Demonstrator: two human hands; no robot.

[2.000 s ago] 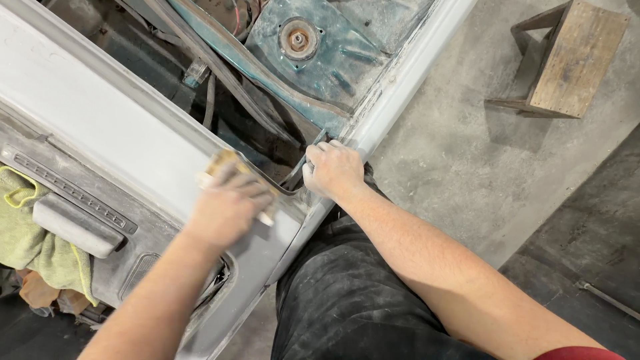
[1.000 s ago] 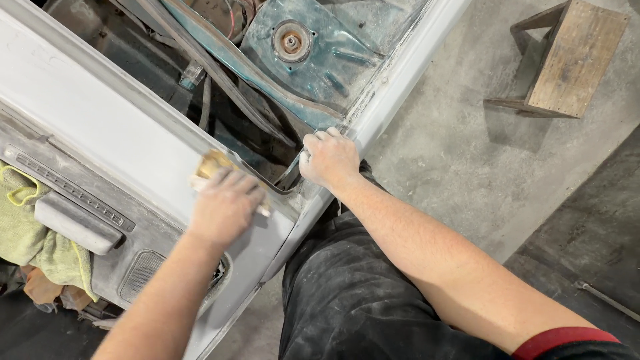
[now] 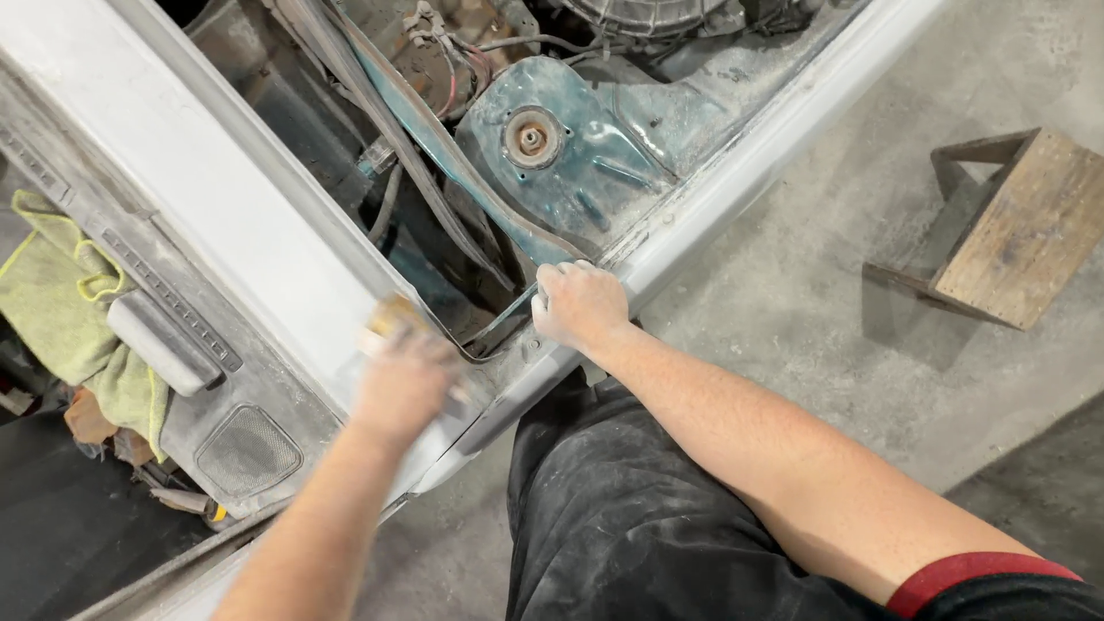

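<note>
My left hand [image 3: 410, 371], blurred by motion, grips a yellowish and white sanding block [image 3: 398, 317] against the pale car body panel [image 3: 233, 198], near the corner of the engine bay. The block's underside is hidden, and its exact kind is hard to tell. Dust coats my right hand [image 3: 580, 304], which is curled over the inner edge of the fender [image 3: 724, 190] at that corner; its fingertips are partly out of sight. Between the hands lies the corner of the bay opening. Behind them is the teal strut tower [image 3: 561, 142] with its round mount.
At the left, a yellow-green cloth [image 3: 78, 319] lies by a grey trim piece [image 3: 164, 342] and a mesh speaker grille [image 3: 249, 449]. A wooden step stool [image 3: 1022, 228] stands on the concrete floor at the right. Hoses and wires run inside the engine bay.
My left hand has stayed on the panel with the block, blurred in all frames. My right hand keeps its place at the bay corner. The view has shifted slightly.
</note>
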